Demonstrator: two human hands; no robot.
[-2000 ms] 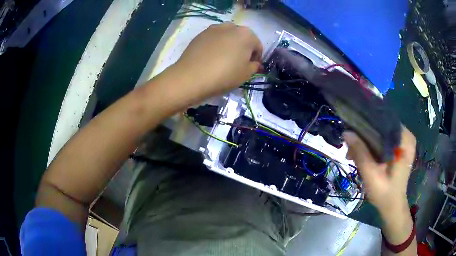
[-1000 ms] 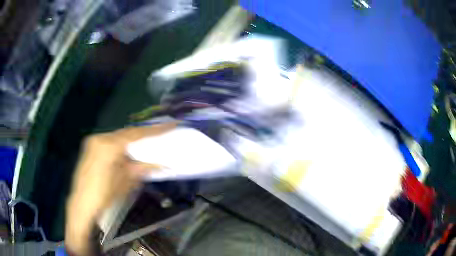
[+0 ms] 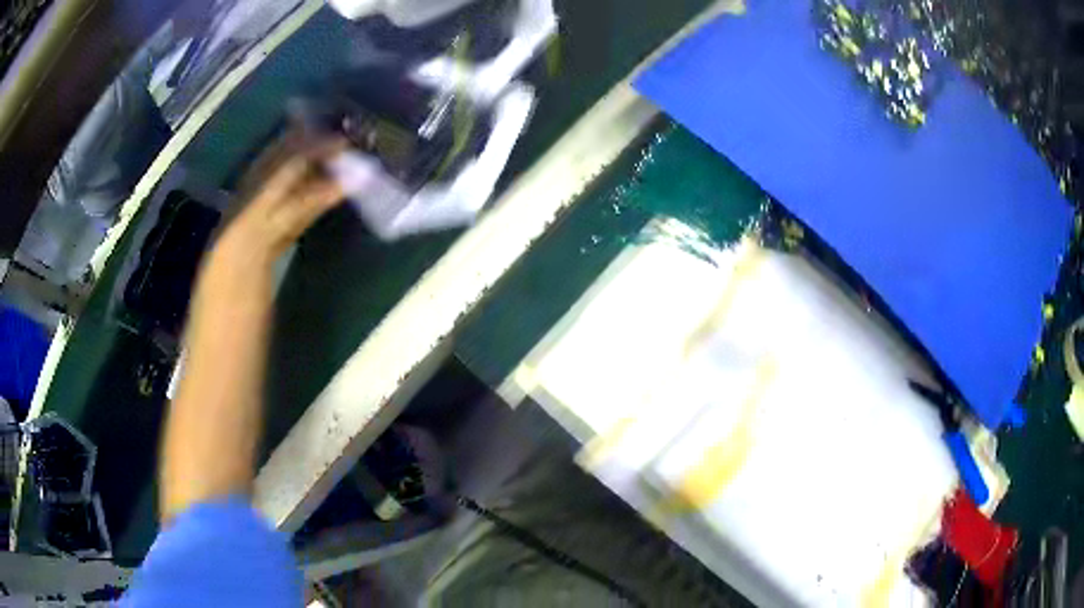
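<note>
My left hand (image 3: pixel 291 190) is at the upper left, over the dark green surface beyond the pale strip. Its fingers grip the edge of the white power strip housing (image 3: pixel 440 214), which is blurred and cut off by the picture's top edge. Dark parts and yellowish wires show inside the housing, too blurred to tell apart. The pale taped board (image 3: pixel 796 392) lies in front of me with no housing on it. My right hand is not in view.
A blue sheet (image 3: pixel 880 202) lies behind the board, with small shiny pieces at its far edge. A blue-handled tool (image 3: pixel 968 467) and a red object (image 3: pixel 979 537) are at the right. A pale raised strip (image 3: pixel 404 344) crosses the bench. Another dark-filled housing (image 3: pixel 172 255) is at the left.
The housing has gone from the board to the upper left with my left hand. My right hand and the dark tool it held have left the picture. The view has shifted left.
</note>
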